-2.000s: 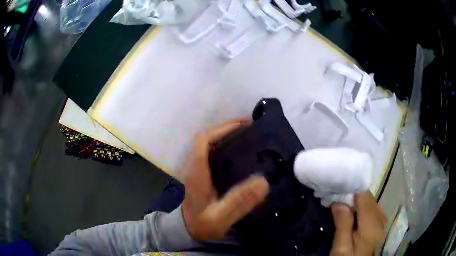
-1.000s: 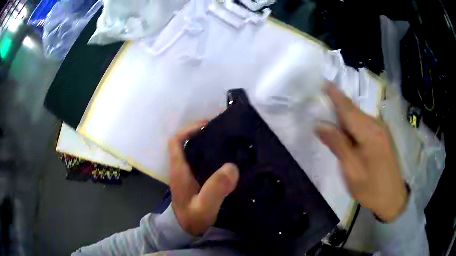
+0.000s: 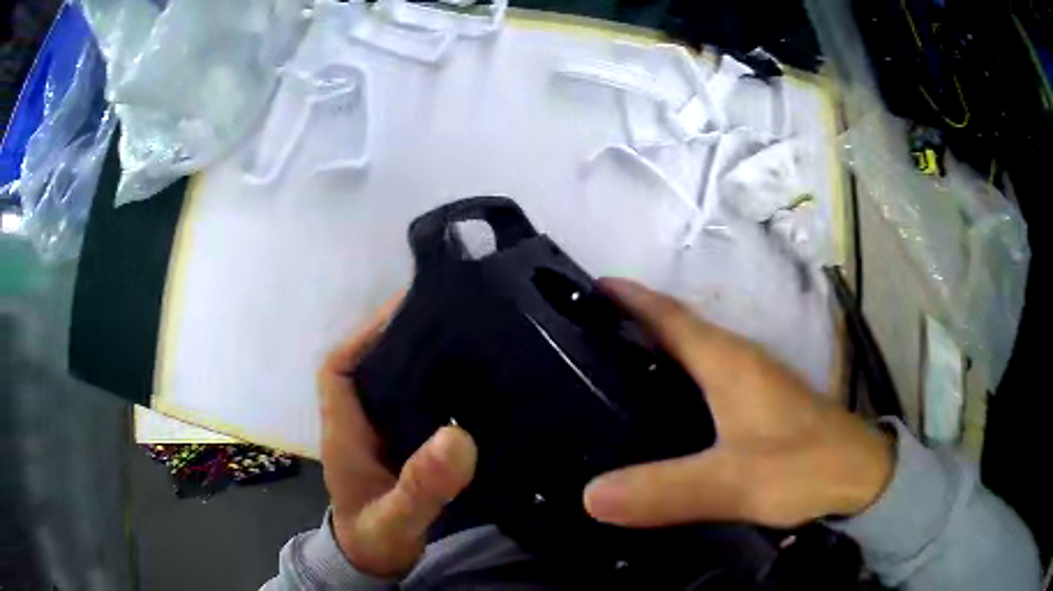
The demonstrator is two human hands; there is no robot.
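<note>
The black socket housing point(image 3: 497, 358) is held over the near edge of the white board, its looped handle end point(image 3: 471, 214) pointing away from me. My left hand point(image 3: 387, 462) grips its left side, thumb on top. My right hand point(image 3: 739, 427) grips its right side, fingers and thumb spread over it. Round openings show dimly on the glossy upper right face. The near end of the housing is dark and hard to make out. The white wad point(image 3: 768, 179) lies on the board at the right, among the trims.
White trim frames point(image 3: 681, 133) lie at the far right and far left of the white board point(image 3: 248, 312). Crumpled plastic bags point(image 3: 191, 87) are at the far left and at the right. A dark rod tool point(image 3: 864, 335) is right of the board. A wired board bundle point(image 3: 219, 464) is at the lower left.
My right hand has let go of the white wad, which now lies at the right, and has taken hold of the housing. The housing has turned, its handle end now facing more straight ahead.
</note>
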